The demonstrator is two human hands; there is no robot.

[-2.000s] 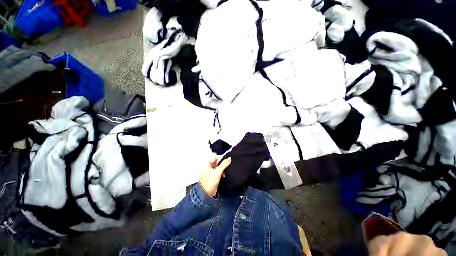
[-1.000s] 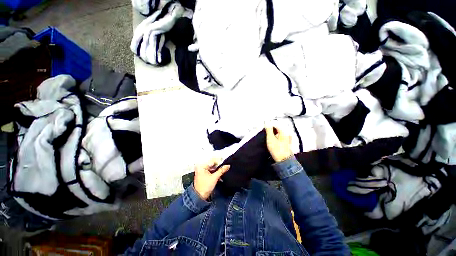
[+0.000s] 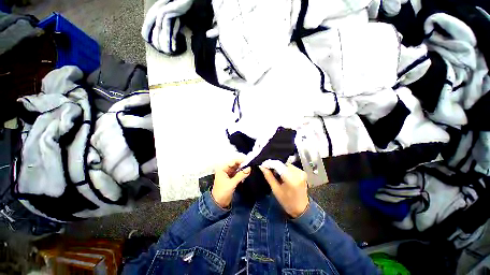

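Note:
The fleece-lined jacket (image 3: 268, 91), white pile with black seam lines, spreads over the white table. A black fabric edge (image 3: 276, 146) with a thin white rim lies at the table's near edge, in front of my denim jacket. My left hand (image 3: 230, 185) pinches this edge between thumb and fingers. My right hand (image 3: 287, 185) pinches it just to the right, fingertips close to the left ones. No needle or thread can be made out. A shiny clear strip (image 3: 312, 160) lies right beside my right hand.
The white table top (image 3: 182, 123) shows at left. More white and black fleece garments (image 3: 53, 145) are heaped left of the table and at right (image 3: 430, 198). A blue crate (image 3: 70, 45) stands at upper left, a brown crate (image 3: 80, 255) at lower left, a green item (image 3: 389, 264) at lower right.
My right hand came from the far lower right to the black fabric, then moved down and left, closer to my left hand. The clear strip, covered one second ago, shows again.

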